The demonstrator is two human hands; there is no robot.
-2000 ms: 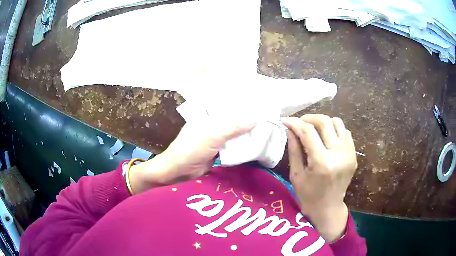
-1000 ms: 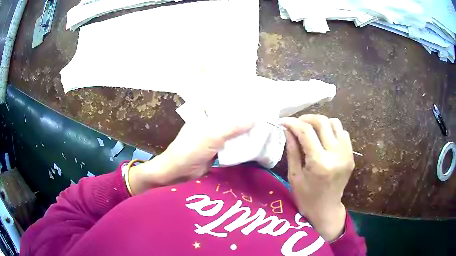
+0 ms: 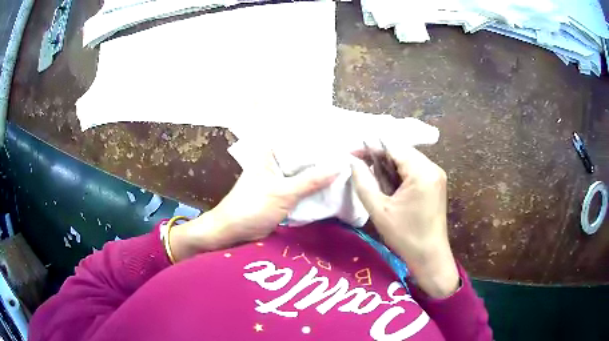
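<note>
A large white cloth panel (image 3: 214,73) lies on the brown table, and its near end is bunched up close to my body. My left hand (image 3: 257,200) is closed on the bunched cloth from the left, thumb on top. My right hand (image 3: 407,200) is at the right side of the bunch, fingers curled, fingertips at the cloth. The fingertips are partly blurred and overexposed. A short thin tip shows between the right fingers; what it belongs to cannot be made out.
White layered piles lie at the far right (image 3: 507,16) and far left (image 3: 153,20) of the brown table (image 3: 507,200). A tape roll (image 3: 593,208) and a small dark tool (image 3: 582,153) lie at right. A narrow metal bar (image 3: 55,34) lies at far left.
My right hand has turned and its fingers have curled in over the bunched cloth. The thin tool end that stuck out to its right no longer shows. The view has shifted slightly.
</note>
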